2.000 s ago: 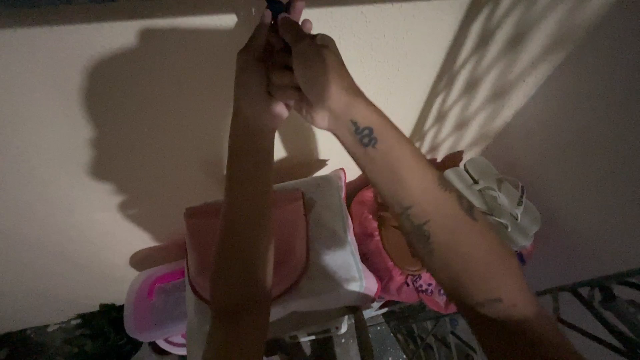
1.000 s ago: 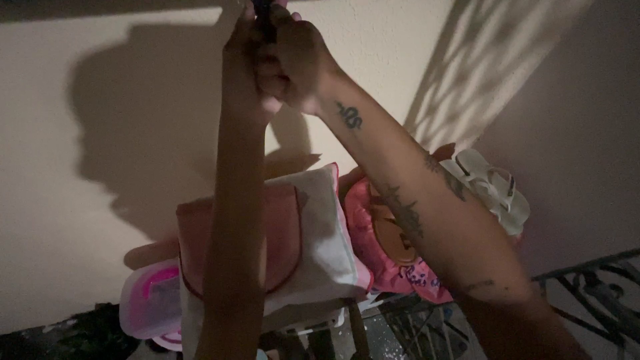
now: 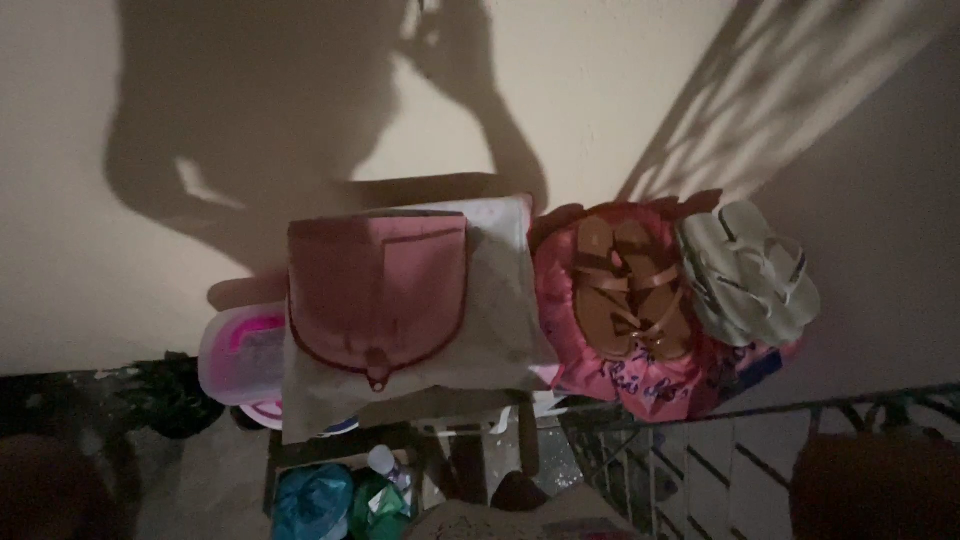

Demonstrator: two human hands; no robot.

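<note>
Neither of my hands is in view. A shadow of a head and a raised arm and hand falls on the pale wall [image 3: 585,82]. Below it, a pink flap bag [image 3: 375,285] lies on a white fabric piece [image 3: 499,315]. To its right, brown strappy sandals [image 3: 600,322] rest on a pink printed plastic bag [image 3: 660,394], beside several stacked white flip-flops [image 3: 750,277]. At the left of the white fabric sits a translucent plastic container [image 3: 244,360] with bright pink in it. What my hands hold, if anything, is hidden.
A dark metal grille [image 3: 720,469] runs along the lower right. Below the fabric, a box holds a blue plastic bag [image 3: 311,499] and a green plastic bag [image 3: 379,506]. Dark, blurred rounded shapes fill both lower corners; what they are is unclear.
Both my hands and forearms, earlier raised together at the top centre around a small dark object, have left the view. The pink flap bag and brown sandals are now uncovered.
</note>
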